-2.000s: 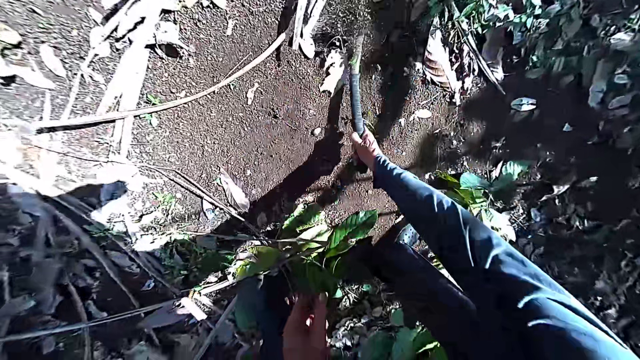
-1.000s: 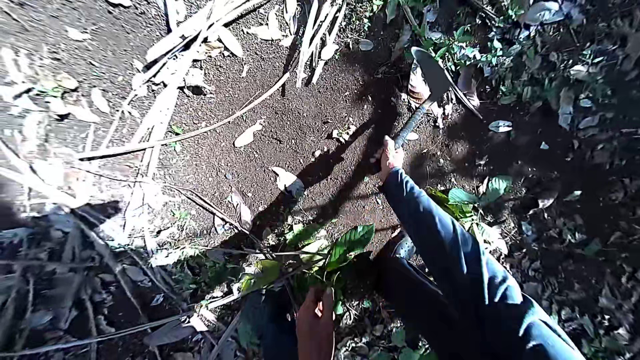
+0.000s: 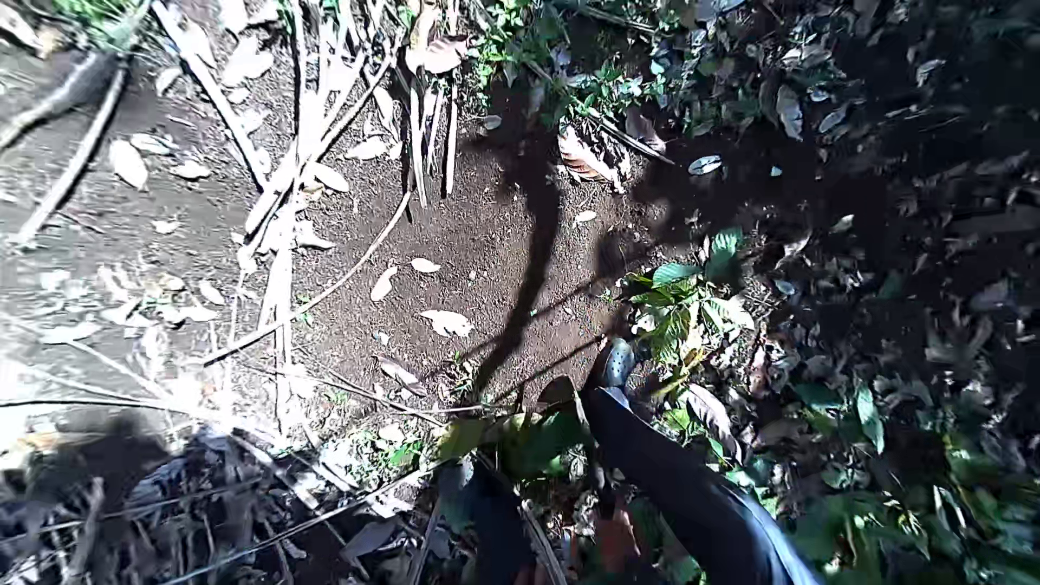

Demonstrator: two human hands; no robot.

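Low in the head view is a blurred, reddish patch of skin, apparently my left hand, partly hidden behind dark leaves. Its fingers cannot be made out. Just above it, a leafy green branch spreads near my legs; whether the hand grips it cannot be told. My right hand is out of view. A foot in a shoe with small holes stands on the brown soil, below a dark trouser leg.
Pale dry sticks lie at the left, with a thin curved stick across the soil. A low green plant grows beside the shoe. Leaf litter covers the shaded right side. Tangled twigs lie at the lower left.
My right hand, with the dark-bladed, long-handled cutting tool it held, has gone out of view. My left hand, earlier plain at the leafy branch, is now blurred and mostly hidden.
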